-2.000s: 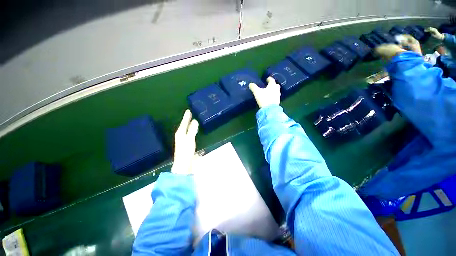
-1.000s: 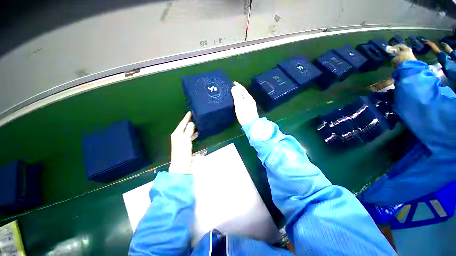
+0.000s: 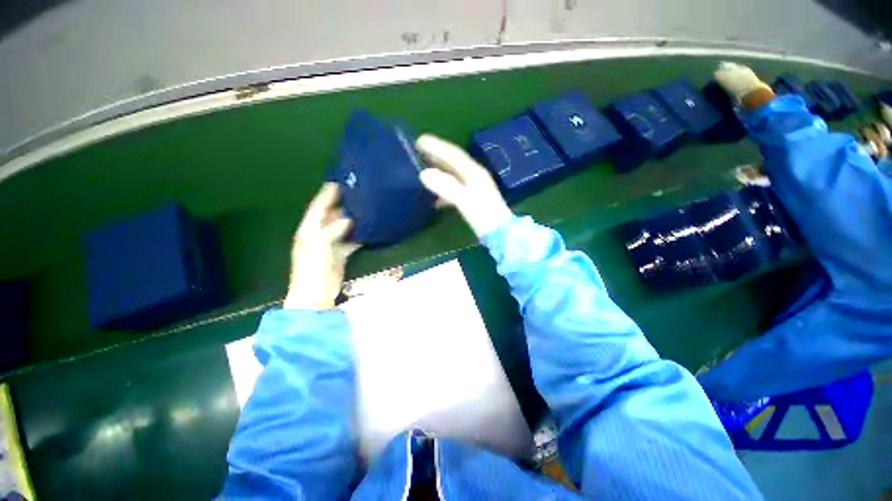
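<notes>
A dark navy gift box (image 3: 383, 186) is held tilted over the green conveyor belt (image 3: 269, 147), its pale logo facing left. My left hand (image 3: 321, 245), in a thin whitish glove, grips its left side. My right hand (image 3: 460, 183), gloved alike, is at its right side with the fingertips against or very near it; exact contact is hard to tell. A white sheet (image 3: 430, 362) lies on the near ledge below my forearms.
More navy boxes stand on the belt, a plain one (image 3: 147, 264) at left and a printed row (image 3: 520, 155) at right. Glossy dark blue packs (image 3: 699, 238) lie on the ledge beside a neighbour's blue sleeve (image 3: 822, 186). A grey wall (image 3: 293, 44) runs behind.
My hands took hold of a box from the row, moved it left and have now tilted it so its logo side faces left. The plain boxes at left have shifted further left.
</notes>
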